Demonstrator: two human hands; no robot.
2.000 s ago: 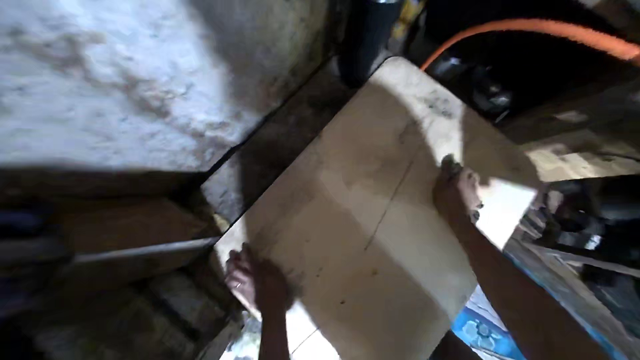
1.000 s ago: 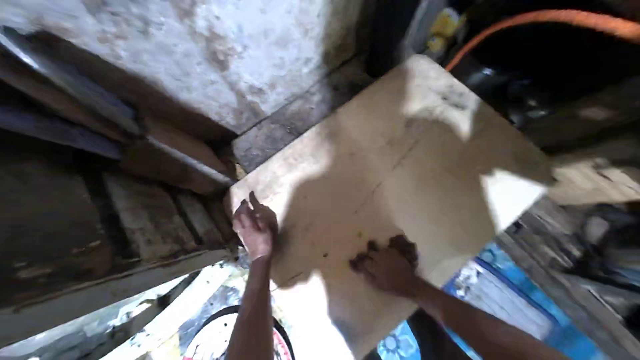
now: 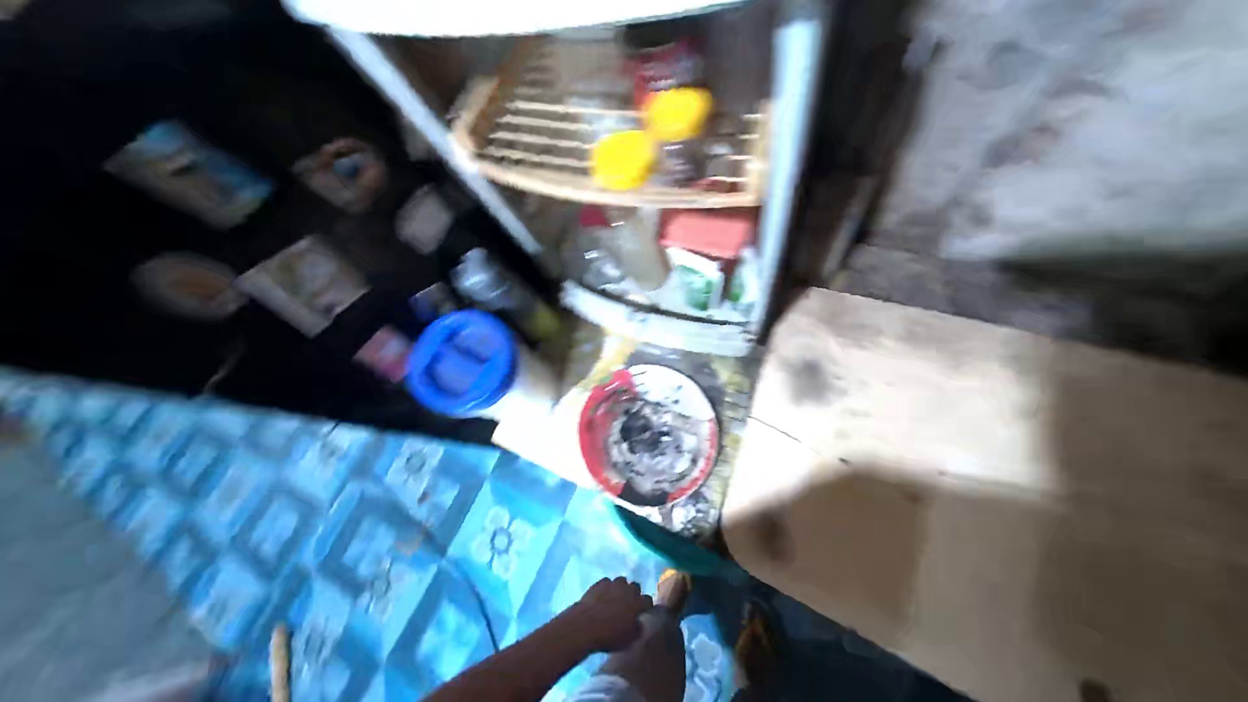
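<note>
My left hand [image 3: 616, 612] reaches in from the bottom edge, above the blue patterned floor covering [image 3: 502, 536] and beside my leg. Its fingers look curled, but blur hides whether anything is in them. My right hand cannot be made out. A pale flat board [image 3: 877, 390] with dark stains lies at the right, partly in shadow. Left of the board stands a red and white round bowl [image 3: 651, 439] with grey and dark matter inside. The hand is below the bowl and apart from it.
Behind the bowl stands a shelf unit [image 3: 663, 331] with yellow-lidded jars [image 3: 624, 161] and packets. A container with a blue lid [image 3: 460, 363] is left of the bowl. Blurred items lie in the dark area at upper left. A rough wall [image 3: 1102, 127] rises behind the board.
The view has swung strongly to the shelf and patterned floor. Both hands were on the board before; now the left is off it, over the floor, and the right is out of sight.
</note>
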